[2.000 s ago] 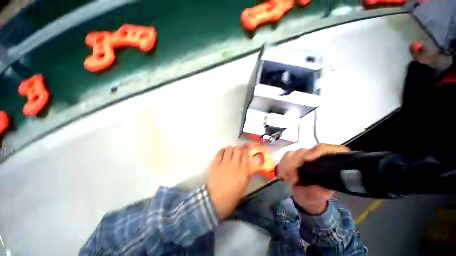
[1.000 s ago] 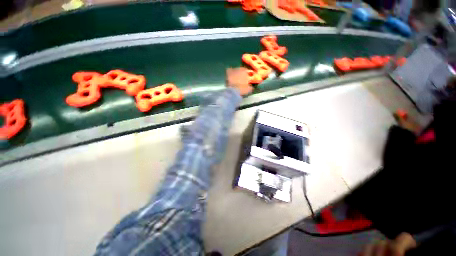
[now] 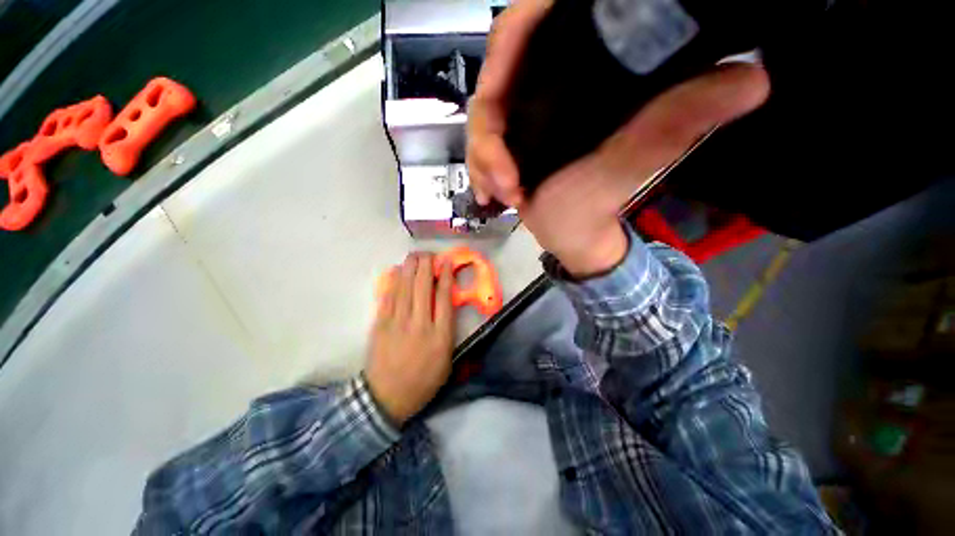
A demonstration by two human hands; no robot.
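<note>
An orange housing (image 3: 476, 281) lies flat on the off-white bench near its front edge. My left hand (image 3: 415, 325) lies over its left part, fingers on top, holding it down. My right hand (image 3: 597, 173) is wrapped around the thick black electric screwdriver (image 3: 565, 94), above and to the right of the housing, at the front of the screw feeder (image 3: 429, 115). The screwdriver's tip is hidden by my hand, and no screw can be made out.
The green conveyor (image 3: 251, 47) with its metal edge rail runs along the upper left and carries several orange housings (image 3: 147, 124). A red stool (image 3: 696, 236) stands beyond the bench edge at right. Cartons (image 3: 901, 356) and a yellow floor line are at far right.
My left hand has come back from the conveyor to the bench and now rests on an orange housing. My right hand, low at the right edge before, is now raised by the feeder with the screwdriver.
</note>
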